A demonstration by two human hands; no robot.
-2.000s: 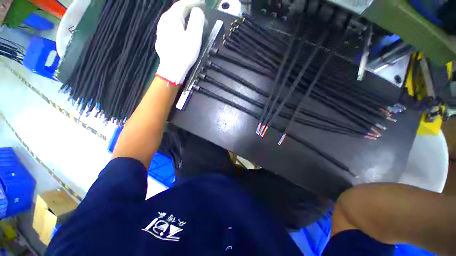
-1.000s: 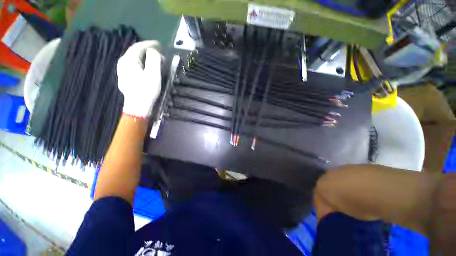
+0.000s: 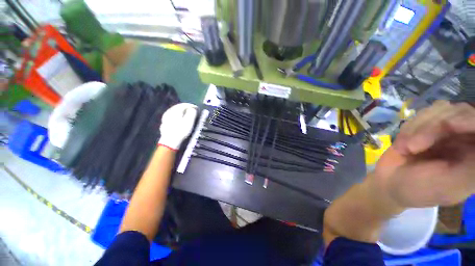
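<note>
My left hand [image 3: 178, 124], in a white knit glove with a red cuff edge, rests at the upper left side of a pale slotted bar [image 3: 192, 141]. The glove hides its fingertips, so its grip is unclear. Several black cables [image 3: 224, 148] run right from the bar across the dark table [image 3: 229, 195]. Other black cables lie behind them, with coloured wire ends [image 3: 333, 156] at the right. A few cables hang from under the press towards the table's front. My right hand [image 3: 435, 153] is bare, raised and blurred at the right; its fingers are unclear.
The green press head [image 3: 234, 78] with a warning label stands over the table's back, with blue-handled pliers [image 3: 323, 82] on its ledge. A thick black cable pile [image 3: 130, 135] lies on the green mat [image 3: 161, 67]. White buckets [image 3: 65, 117] stand either side. A blue bin [image 3: 31, 143] is at left.
The view has tilted up, showing more of the press. My right hand has come up into view at the right. My gloved left hand stays beside the bar.
</note>
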